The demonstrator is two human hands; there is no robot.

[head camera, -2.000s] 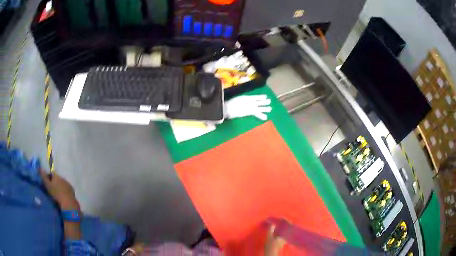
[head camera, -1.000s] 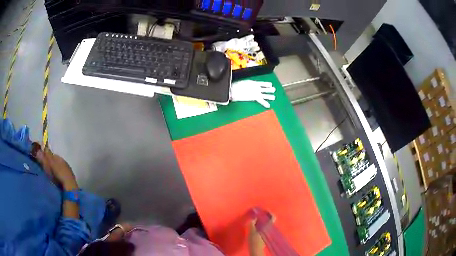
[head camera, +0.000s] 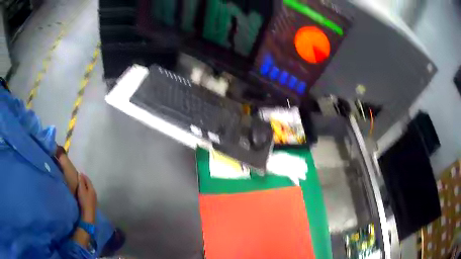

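Observation:
Neither of my hands is in the picture. Nearest in front of me is a flat orange-red mat (head camera: 257,222), cut off by the bottom edge. It lies on a green bench covering (head camera: 317,212). A white glove (head camera: 288,166) lies behind the mat, beside a dark pad with a black mouse (head camera: 261,133). A black keyboard (head camera: 184,103) is on a white shelf (head camera: 121,96). White and yellow paper sheets (head camera: 227,166) lie under the shelf's edge. The picture is blurred.
A person in a blue smock (head camera: 30,177) stands at the left with hands together. A monitor (head camera: 212,25) is at the top. A small black tray (head camera: 309,132) holds white and yellow-orange items. A circuit board (head camera: 363,243) is on the dark conveyor at the lower right.
The view has turned and risen, so the mat, keyboard and conveyor sit lower and tilted. The hand and the purplish strips over the mat have left the picture. More of the monitor shows.

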